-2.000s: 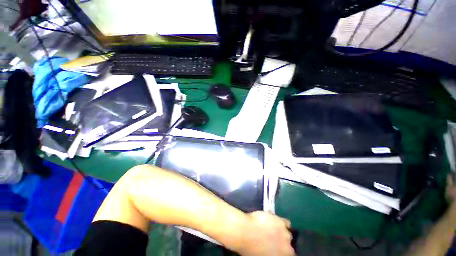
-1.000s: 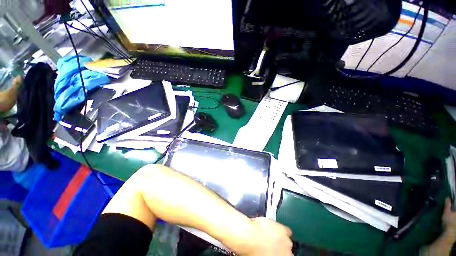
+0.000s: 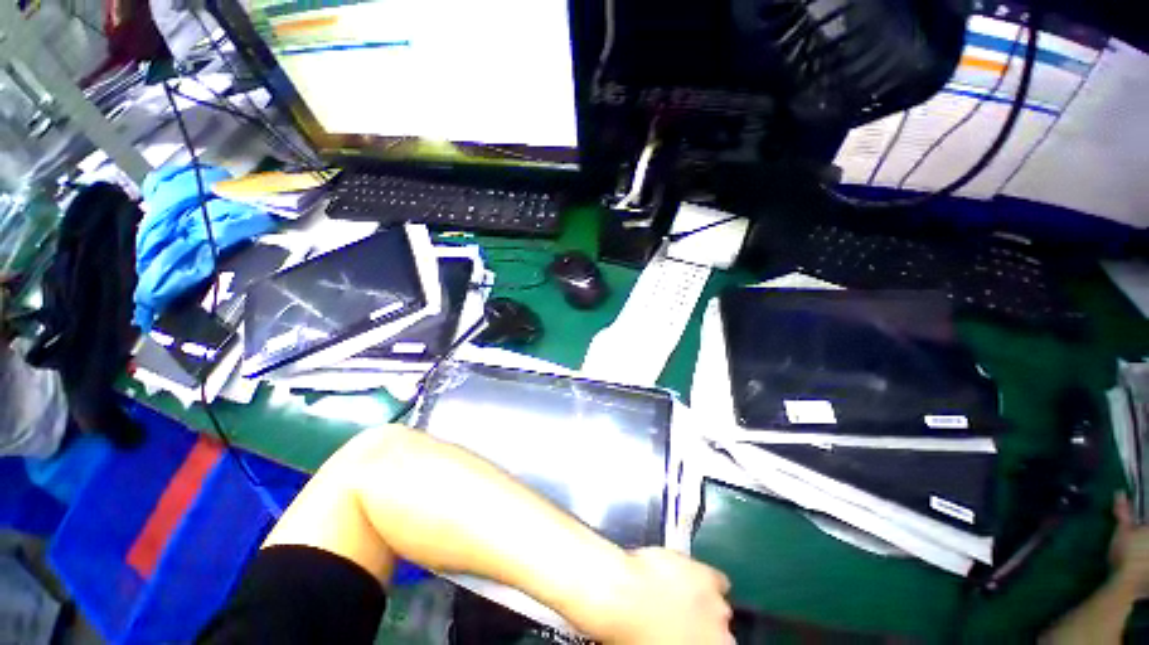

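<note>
A glossy screen unit [image 3: 554, 441] with bright reflections lies on white sheets at the front centre. My left forearm crosses over it. My left hand [image 3: 668, 602] is curled at its lower right corner; the fingertips are hidden. My right hand [image 3: 1130, 544] is small and cut off by the right edge, beside a stack of thin items [image 3: 1134, 428]; its grip cannot be made out. Dark screen units with small white labels lie stacked with white sheets on the right [image 3: 857, 365] and on the left [image 3: 338, 296].
A barcode scanner [image 3: 509, 323] and mouse [image 3: 577, 277] sit behind the centre unit. A long label sheet [image 3: 653, 318] lies between the stacks. Keyboards [image 3: 441, 204] and lit monitors [image 3: 428, 76] stand behind. Blue cloth [image 3: 195, 233] is at left, a blue bin [image 3: 114, 542] below.
The camera view has shifted, showing more of the right monitor. My right hand is now beside the stack at the right edge. My left hand stays at the unit's corner.
</note>
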